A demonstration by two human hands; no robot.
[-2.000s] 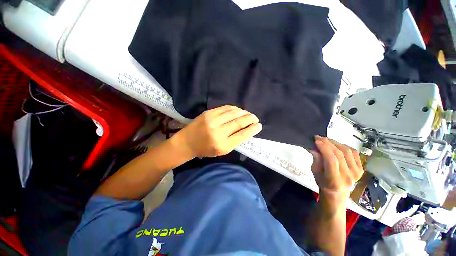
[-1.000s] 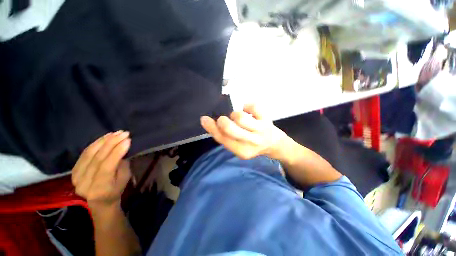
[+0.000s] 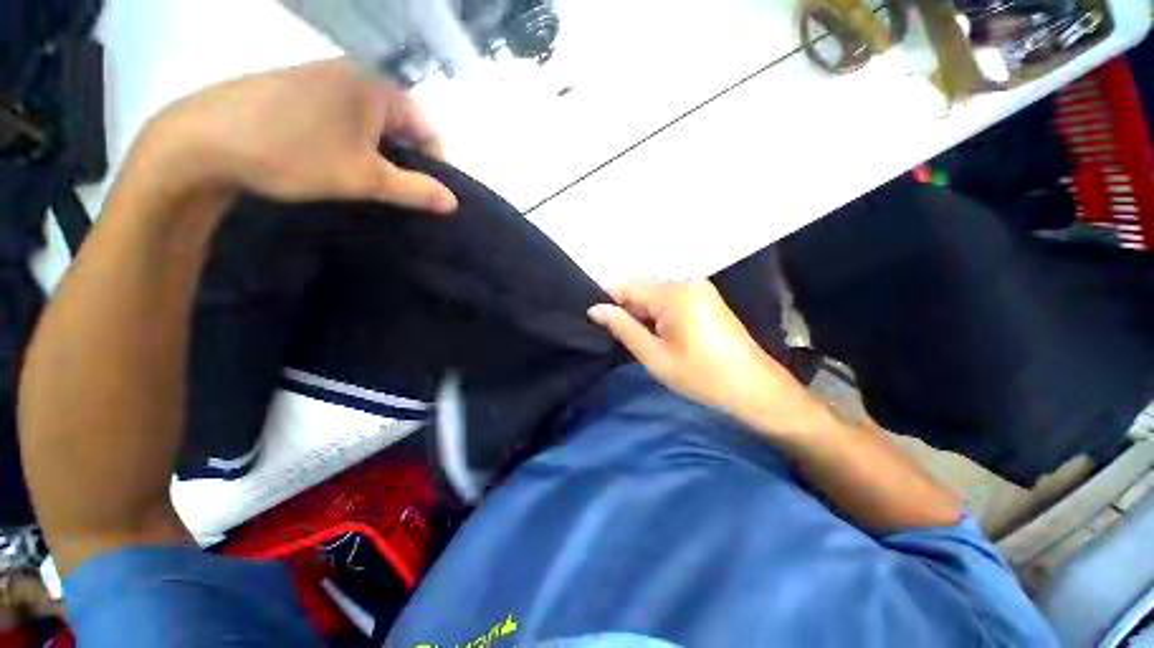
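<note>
A black fabric panel hangs between my hands over the front edge of the white table. Thin white lines run along its lower edges. My left hand grips its upper edge near the blurred metal parts of the machine; some fingertips are hidden behind the cloth. My right hand pinches the panel's right corner between thumb and fingers, close to my blue shirt. The cloth is bunched and partly blurred.
Gold-yellow shears lie at the top right, beside an open brown tray of metal parts. A red crate is at the right, another red crate below the table. Black cloth hangs at right.
The view has shifted. My left hand has moved up from the table's front edge to the machine area. The panel, spread flat before, is now lifted and folded, with white lines showing.
</note>
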